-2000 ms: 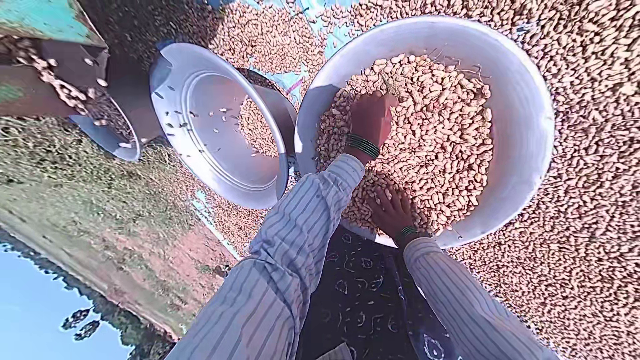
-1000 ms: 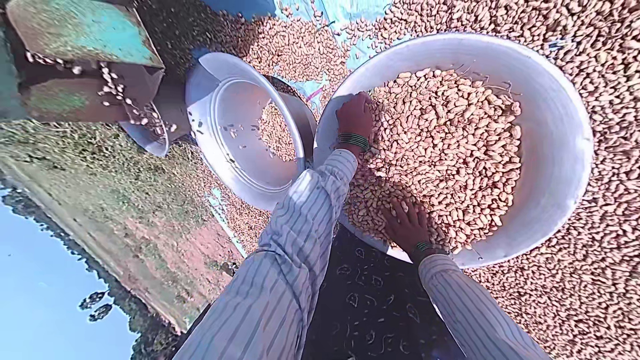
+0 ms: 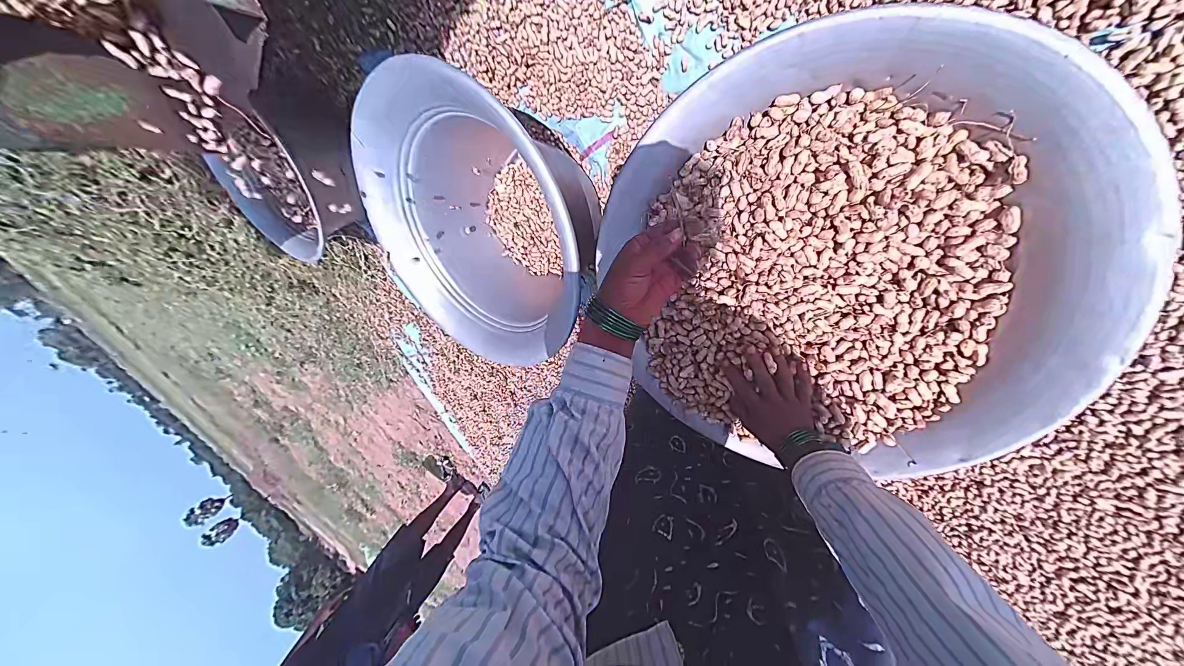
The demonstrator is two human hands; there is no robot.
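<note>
Unshelled peanuts (image 3: pixel 860 250) are heaped in a large, wide metal basin (image 3: pixel 1101 250). My left hand (image 3: pixel 643 277) is over the basin's near left side, palm partly turned up, with its fingers curled at the peanuts; some thin dry debris seems to lie at the fingertips, too small to tell if it is gripped. Against the peanuts nearer my body rests my right hand (image 3: pixel 772 398), palm down with its fingers spread. Green bangles circle both wrists. Left of the large basin, a smaller metal basin (image 3: pixel 435 213) stands tilted, with a small heap of peanuts inside.
Peanuts pour from a metal chute (image 3: pixel 74 97) at the upper left towards another metal container (image 3: pixel 301 240). More peanuts (image 3: pixel 1091 546) cover the ground and a blue sheet (image 3: pixel 694 55) around the basins. A person in dark clothing (image 3: pixel 388 583) is at the lower left, beside the grass.
My left hand has risen from the peanuts and turned its palm partly up. My right hand stays on the near part of the heap. The person at the lower left has come into view.
</note>
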